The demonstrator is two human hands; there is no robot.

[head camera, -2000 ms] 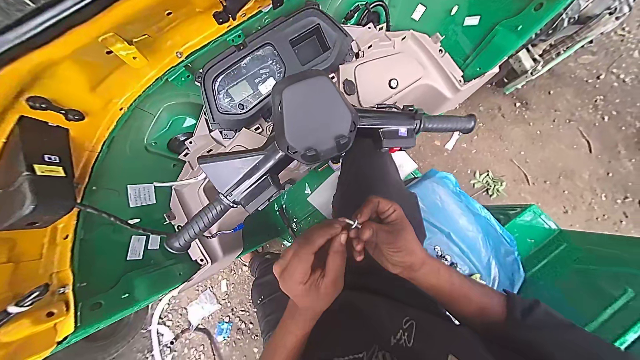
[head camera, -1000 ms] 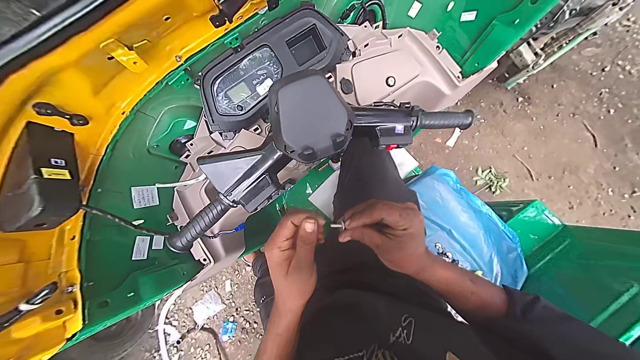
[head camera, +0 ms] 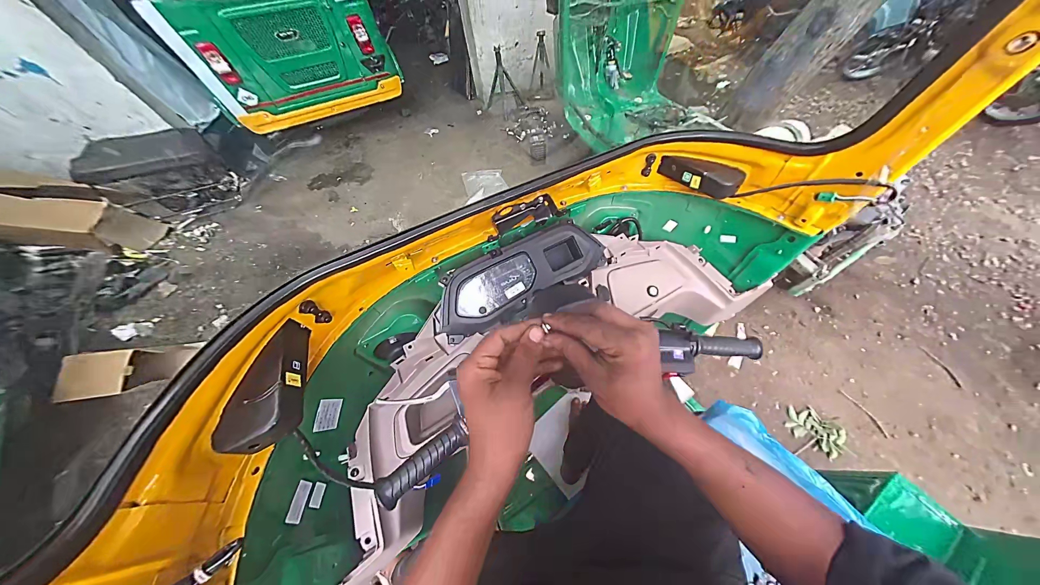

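Observation:
A small metallic piece (head camera: 545,327), too small to name, is pinched between the fingertips of my right hand (head camera: 613,357). The fingertips of my left hand (head camera: 504,378) touch it or lie right beside it; whether they grip it too cannot be told. Both hands are raised above the handlebar of a three-wheeler, in front of the instrument cluster (head camera: 496,284), and hide much of the bar's black centre cover (head camera: 561,299). The left handlebar grip (head camera: 421,465) lies beside my left forearm, and the right handlebar grip (head camera: 729,347) sticks out beyond my right hand.
The beige dashboard panel (head camera: 658,280) sits inside the green and yellow front body (head camera: 366,305). A blue plastic bag (head camera: 780,463) lies at my right. Black speaker-like boxes (head camera: 264,390) are fixed at the body's sides. Beyond stand a green three-wheeler (head camera: 284,49) and cardboard boxes (head camera: 93,374).
The view has tilted up strongly toward the yard. My hands, apart with the small piece in my right fingers one second ago, have come together again and now overlap the handlebar's centre cover.

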